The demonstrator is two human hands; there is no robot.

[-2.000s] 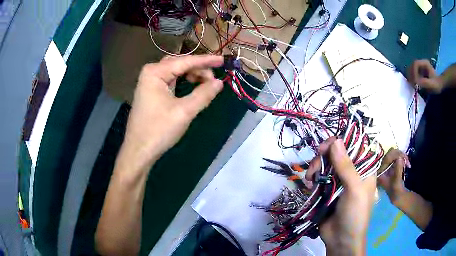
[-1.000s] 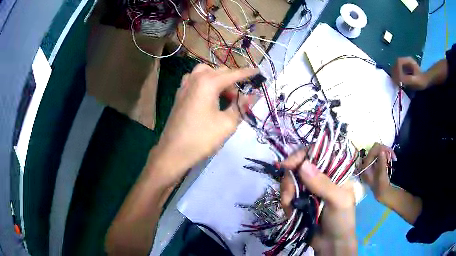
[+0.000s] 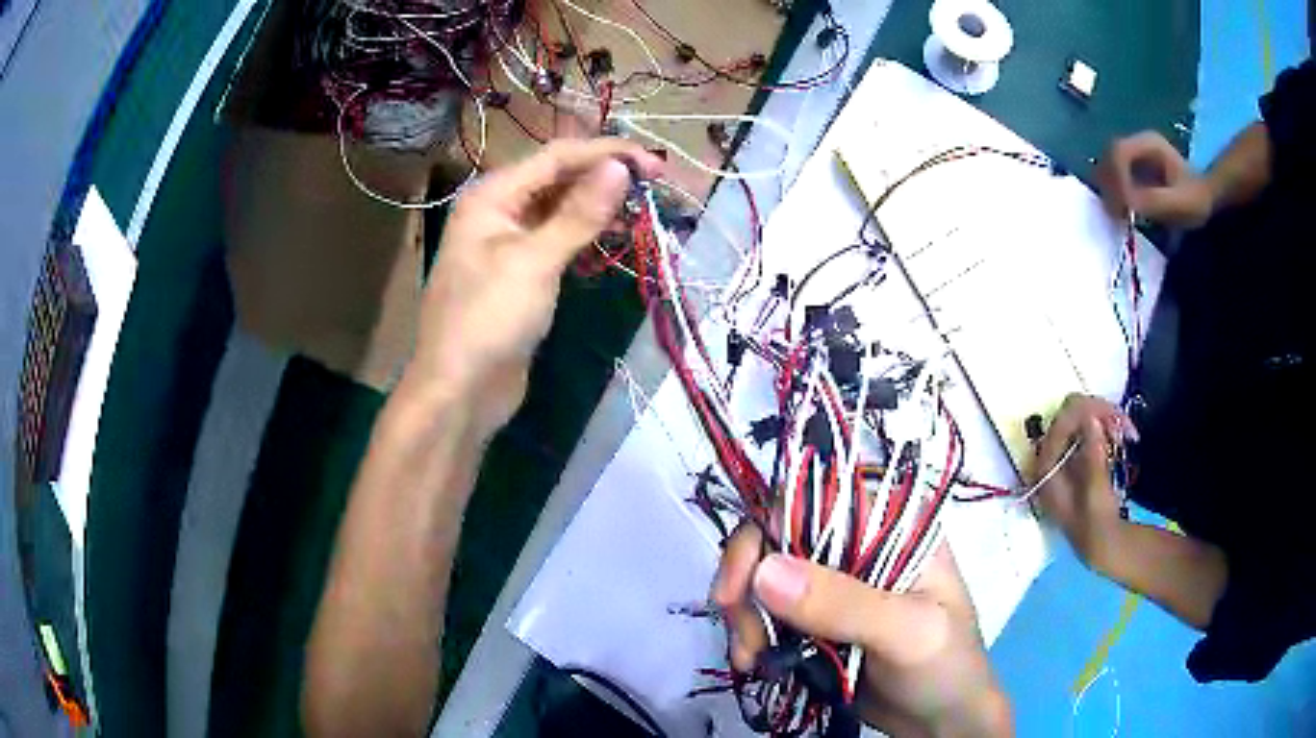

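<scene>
My right hand is closed around a thick bundle of red, black and white wire leads over the white paper. Small black plugs stick out of the bundle's upper end. My left hand, up and to the left, pinches the end of a red, black and white lead between thumb and fingers. This lead runs taut down to the bundle in my right hand. The plug in my left fingertips is mostly hidden.
A cardboard box with tangled wires stands at the upper left. White paper lies under the wires. A white spool stands at the back. Another person's hands hold wires at the right edge of the paper.
My right hand has moved left and down in view with the bundle. My left hand now holds a lead drawn out straight. The pliers seen earlier are now hidden.
</scene>
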